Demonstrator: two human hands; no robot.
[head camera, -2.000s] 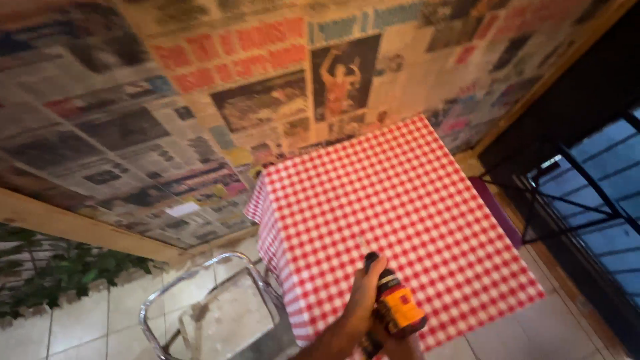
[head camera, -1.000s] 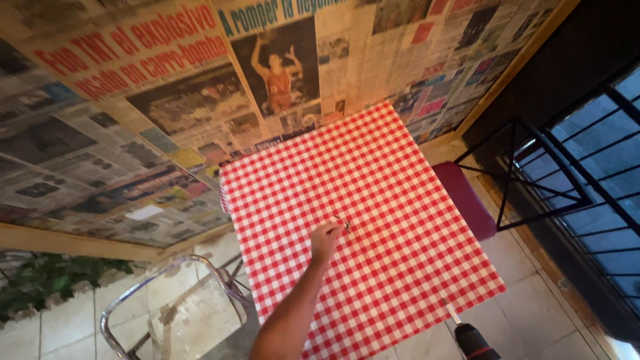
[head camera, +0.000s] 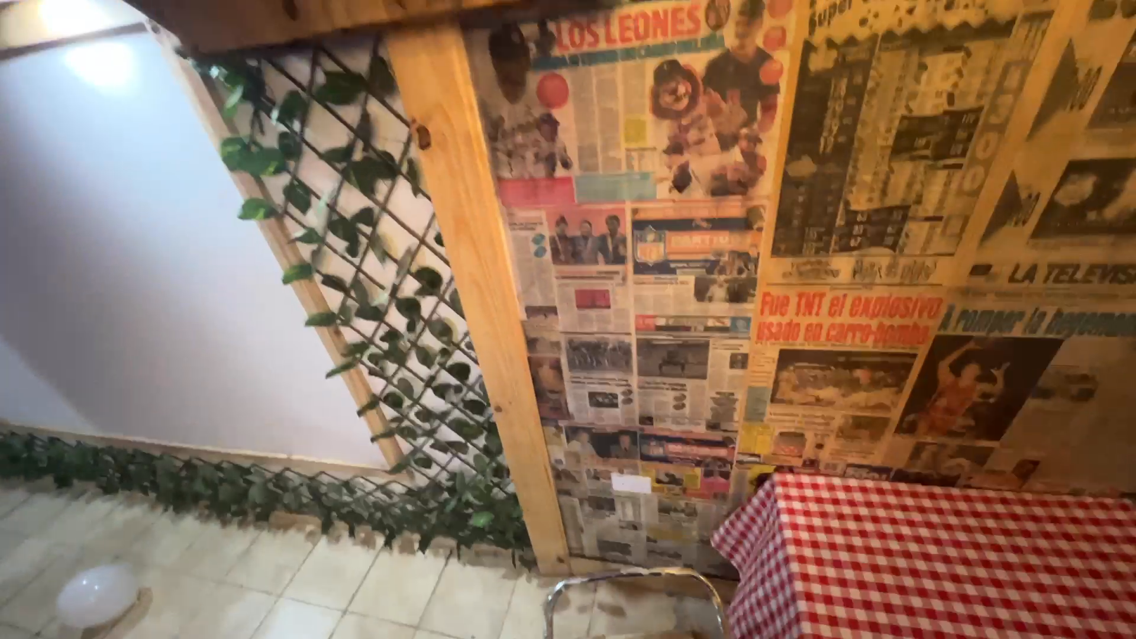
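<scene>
Neither my left hand nor my right hand is in the head view. At the lower right stands a table with a red and white checkered tablecloth, its corner hanging down on the left side. The part of the cloth that shows bears no tool. The rest of the table lies outside the frame.
A chair's chrome tube frame rises left of the table. A wall papered with newspapers and a wooden post stand behind. Farther left are a lattice with artificial leaves and a white globe on the tiled floor.
The view has swung left and up. A hand that was over the checkered cloth and a power drill seen near the table are both out of view now.
</scene>
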